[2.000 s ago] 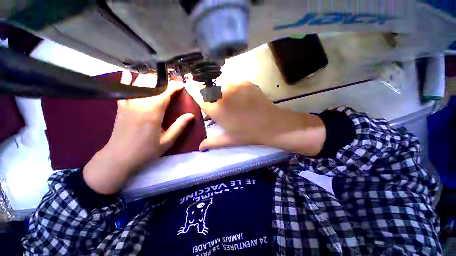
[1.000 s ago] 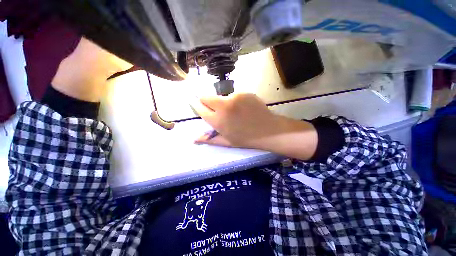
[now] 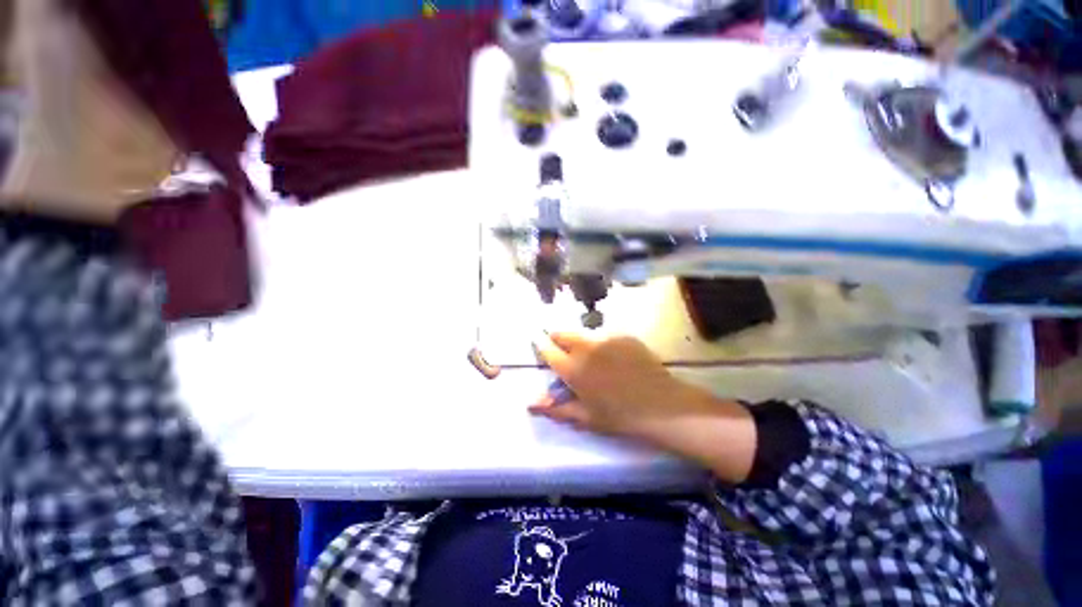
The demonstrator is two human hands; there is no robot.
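My left hand (image 3: 83, 113) is large and blurred at the upper left, partly cut off by the picture's edge. Maroon fabric (image 3: 178, 71) lies or hangs right against it; whether the fingers grip it is unclear. Another maroon piece (image 3: 196, 255) shows just below. My right hand (image 3: 623, 385) rests on the machine bed in front of the needle area, fingers curled around a small dark bluish tool (image 3: 559, 391), mostly hidden. The white sewing machine (image 3: 759, 154) stands behind it. No fabric shows under the presser foot.
A thick stack of maroon panels (image 3: 380, 107) lies at the back, left of the machine head. A dark square pad (image 3: 730, 306) lies on the bed right of the needle. A brown tab (image 3: 483, 364) sits at the bed corner. A white-green thread cone (image 3: 1011, 368) is far right.
My left hand has moved from the fabric at the needle to the far upper left, and that panel is gone from the bed. My right hand stays near the needle. The view has tilted up.
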